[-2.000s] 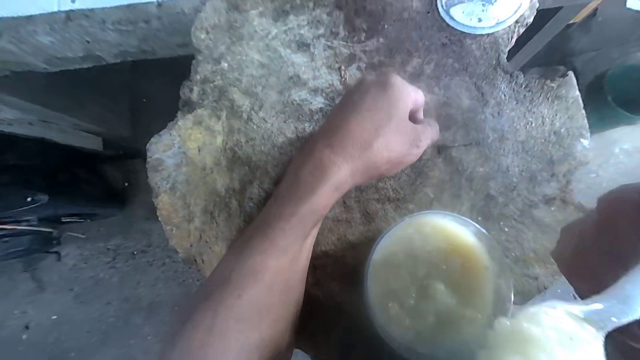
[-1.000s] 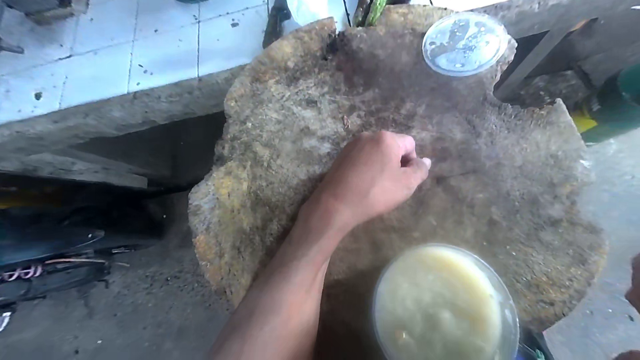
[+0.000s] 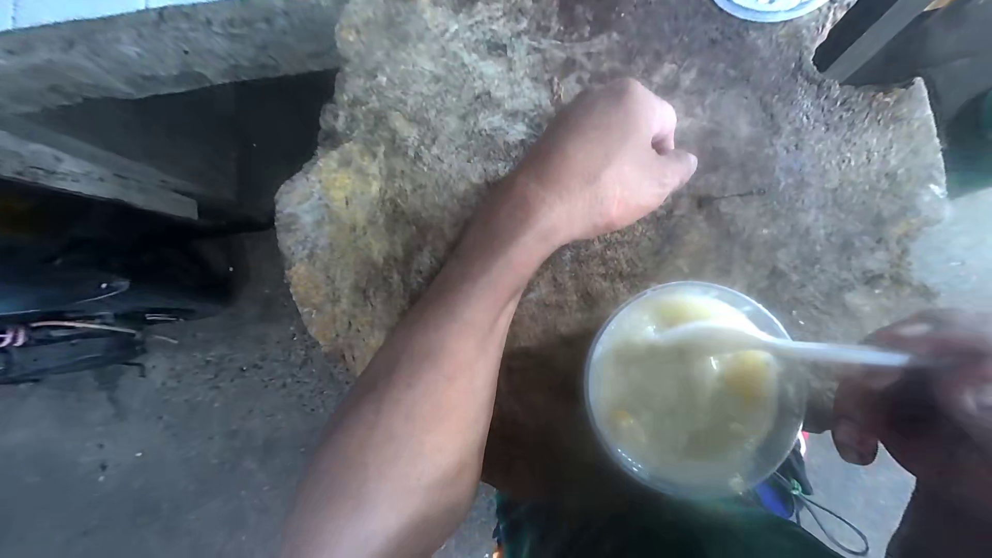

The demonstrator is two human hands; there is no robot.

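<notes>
My left hand (image 3: 612, 163) rests as a closed fist on the rough stone tabletop (image 3: 434, 101), with nothing seen in it. My right hand (image 3: 914, 387), blurred at the right edge, grips the handle of a white plastic spoon (image 3: 837, 353). The spoon's bowl lies in a round clear plastic container (image 3: 593, 387) of pale, thick, cloudy food (image 3: 682, 411) with yellowish lumps. This container stands near the table's front edge, between the left forearm and the right hand.
A round clear lid (image 3: 771, 6) lies at the top edge of the view. At the upper left is a concrete ledge (image 3: 170, 58) with white tiles. Dark objects (image 3: 85, 310) are on the floor at left. A dark green object (image 3: 969, 147) stands at the right.
My right hand has come from the right edge toward the container, and the spoon is in the food. The left fist stays on the stone. The view has shifted.
</notes>
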